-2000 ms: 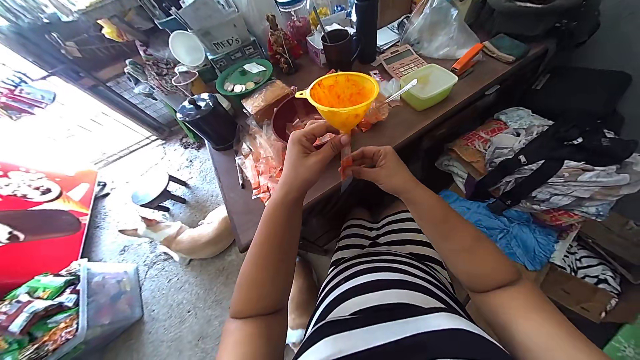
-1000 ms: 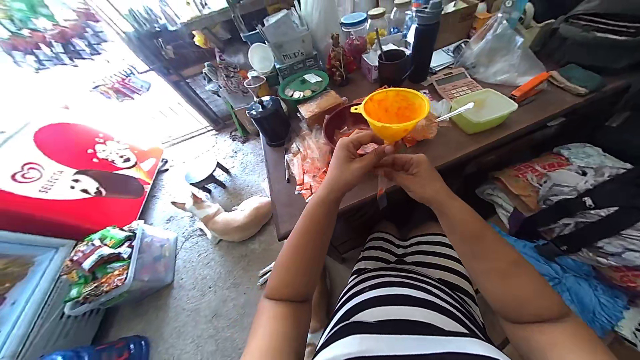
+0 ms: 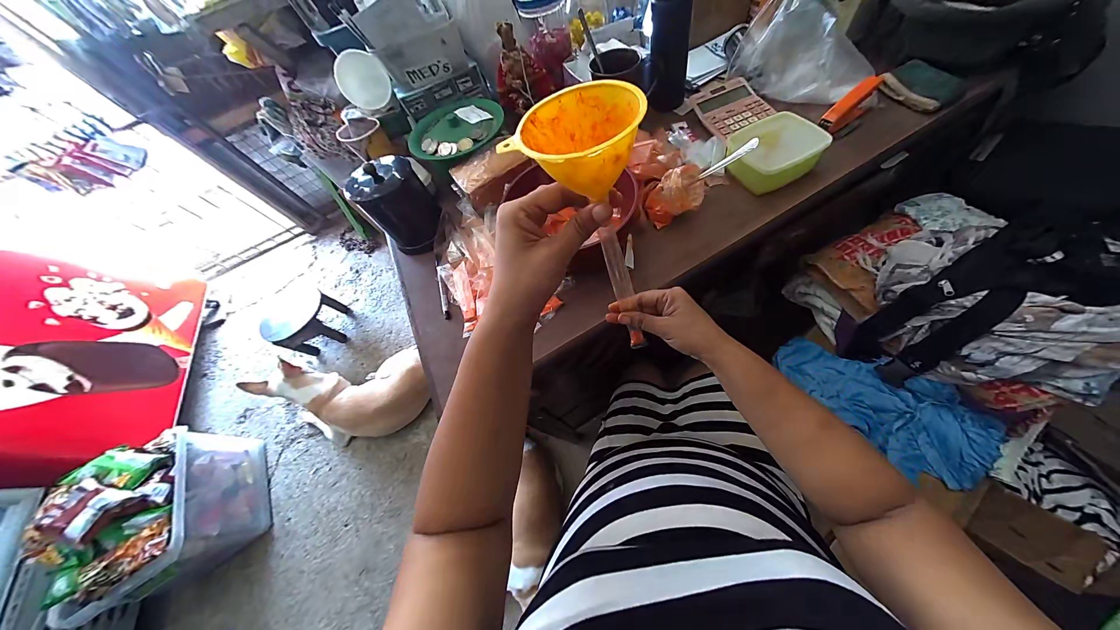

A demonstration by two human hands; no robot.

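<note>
My left hand (image 3: 547, 241) pinches the neck of a yellow plastic funnel (image 3: 582, 131), whose inside is smeared orange. From its spout hangs a narrow clear plastic sleeve (image 3: 618, 267) with a little orange stuff at the bottom. Thumb and fingers of my right hand (image 3: 669, 319) grip that sleeve near its lower end. Behind the funnel is a dark red bowl (image 3: 627, 197), partly hidden. Orange-filled plastic packets (image 3: 472, 262) lie to its left, and an orange-stained plastic bag (image 3: 674, 194) to its right. A spoon (image 3: 731, 159) leans on a light green tub (image 3: 779, 153).
A black pitcher (image 3: 394, 203), a green plate with coins (image 3: 455, 131), a calculator (image 3: 728, 107) and a dark tumbler (image 3: 669, 52) stand on the wooden table (image 3: 744, 232). Dogs lie on the floor, one (image 3: 367, 398) near a small stool (image 3: 302, 319). Clothes (image 3: 971, 271) are piled at right.
My right hand has moved down and away from my left hand, so more of the sleeve below the funnel shows. My left hand stays at the funnel's neck. The view has shifted.
</note>
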